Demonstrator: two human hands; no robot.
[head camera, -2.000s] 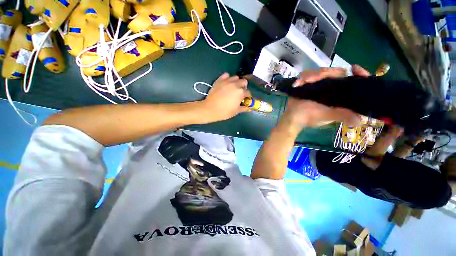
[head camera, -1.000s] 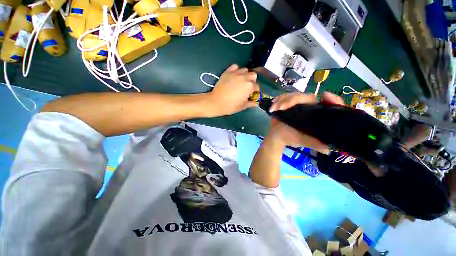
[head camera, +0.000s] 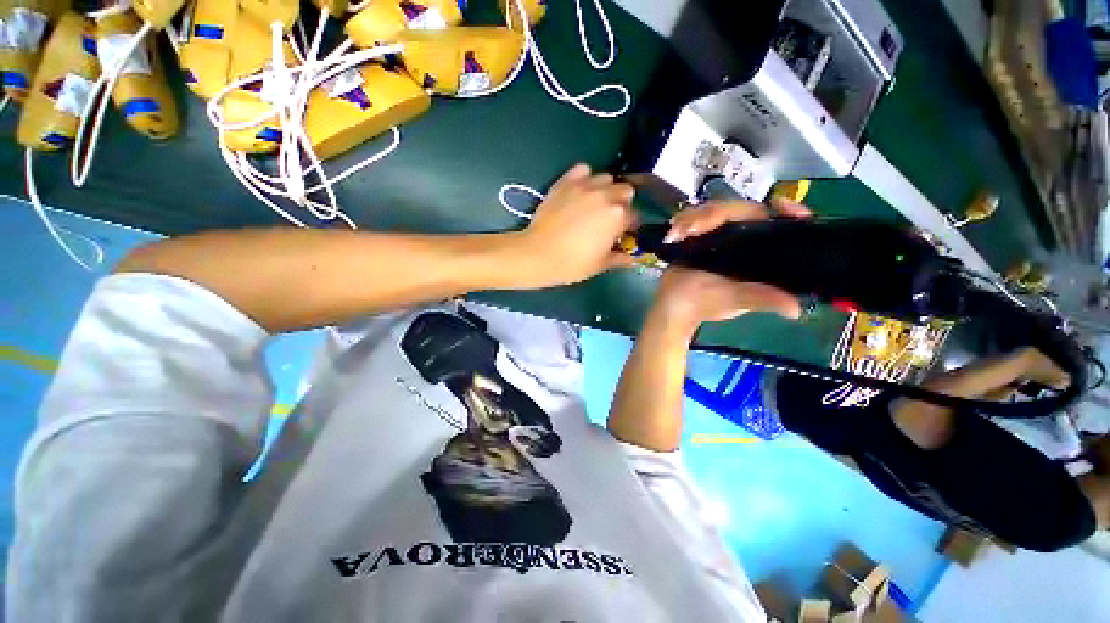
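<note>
My left hand (head camera: 582, 228) is closed around a small yellow unit (head camera: 629, 247); only its end shows past my fingers. A loop of its white cord (head camera: 521, 201) shows behind the hand. My right hand (head camera: 718, 262) holds the long black electric screwdriver (head camera: 803, 258) near its front, fingers on the far side and thumb side towards me. The tool lies almost level, its tip at the exposed end of the unit. The exact contact is hidden by the fingers.
A heap of yellow units (head camera: 353, 110) with tangled white cords lies at upper left. The silver-grey screw feeder (head camera: 779, 110) stands behind my right hand. More yellow units (head camera: 895, 347) lie at right beside a co-worker in black (head camera: 962, 450). A black cable curves from the tool's back.
The screwdriver has come from near the feeder to the unit in my left hand. Since one second ago its back end has swung up to nearly level. My left hand keeps its hold.
</note>
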